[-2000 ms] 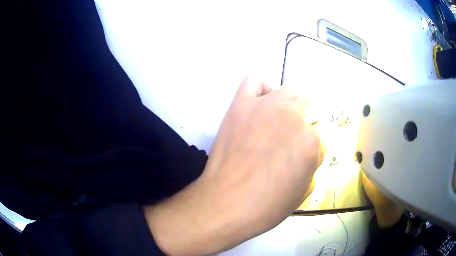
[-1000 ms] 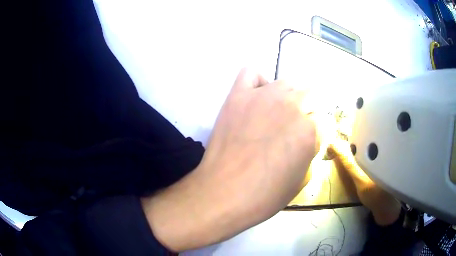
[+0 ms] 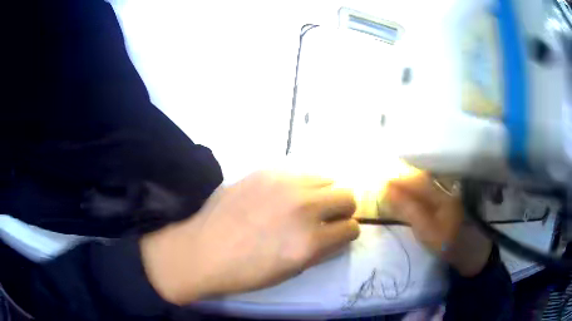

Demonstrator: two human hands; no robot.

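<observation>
The white sewing machine head [image 3: 451,135], with a blue stripe, stands at the upper right, blurred. Its lamp glares over the bed plate [image 3: 338,88]. My left hand [image 3: 263,232] lies low at the front of the plate with its fingers curled. My right hand [image 3: 433,216] is to its right, below the head, fingers pointing towards the glare. The glare and blur hide both sets of fingertips, so I cannot tell whether they hold anything. A loose dark thread [image 3: 407,266] runs from near the fingers down onto the white table front.
The white table [image 3: 213,81] has a small framed window [image 3: 370,26] behind the plate. My dark sleeve [image 3: 94,125] fills the left side. A dark cable [image 3: 502,241] curves at the right, near the table's front edge.
The view has shifted, and the machine head shows its blue stripe. My left hand is lower, nearer the front edge. My right hand has come out from beneath the head and is more visible.
</observation>
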